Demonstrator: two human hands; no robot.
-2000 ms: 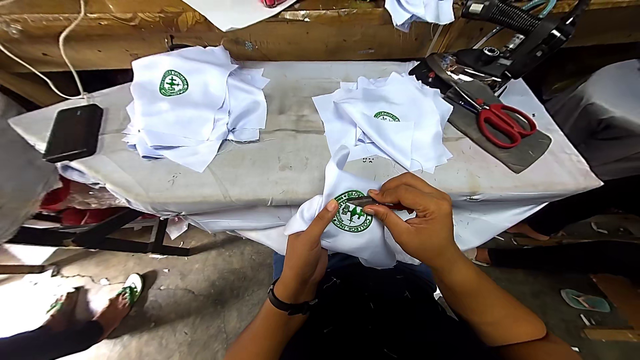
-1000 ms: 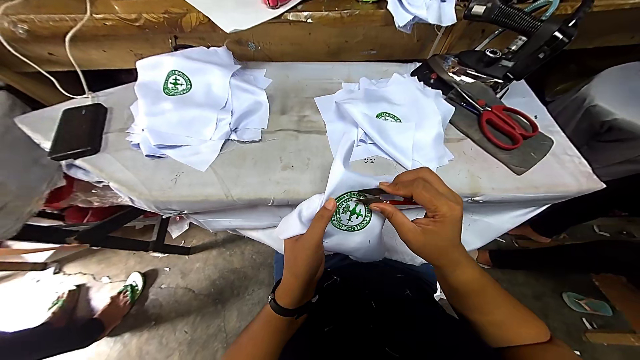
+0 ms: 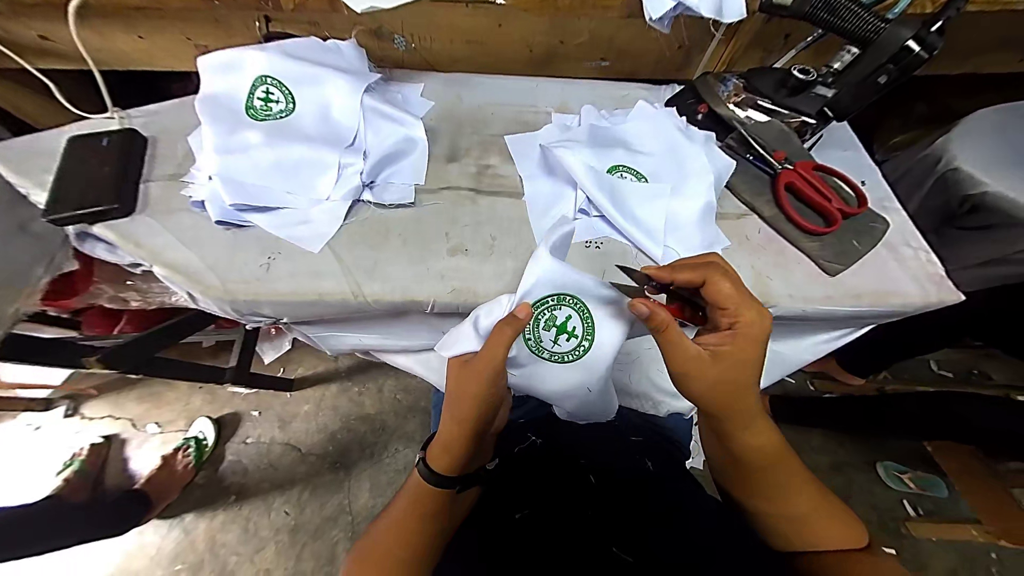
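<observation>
My left hand (image 3: 484,380) holds a white fabric piece (image 3: 576,384) with a round green embroidered emblem, thumb on top beside the emblem. In my right hand (image 3: 704,328) is a pair of thread snips (image 3: 660,294), dark blades apart, the tips pointing left just above the emblem's upper right side. A pile of white fabric pieces (image 3: 288,144) with a green emblem on top lies on the left of the cloth-covered table. Another such pile (image 3: 632,168) lies beyond my right hand, its top piece folded partly over the emblem.
Red-handled scissors (image 3: 820,196) rest on a dark pad (image 3: 860,240) at the right, beside a black device (image 3: 832,80) with a ribbed hose. A black power bank (image 3: 96,176) with a white cable lies at the left. Another person's foot (image 3: 172,472) is at lower left.
The snips have moved off the emblem, up and to the right, and their blades now show apart. My left hand still holds the same fabric piece.
</observation>
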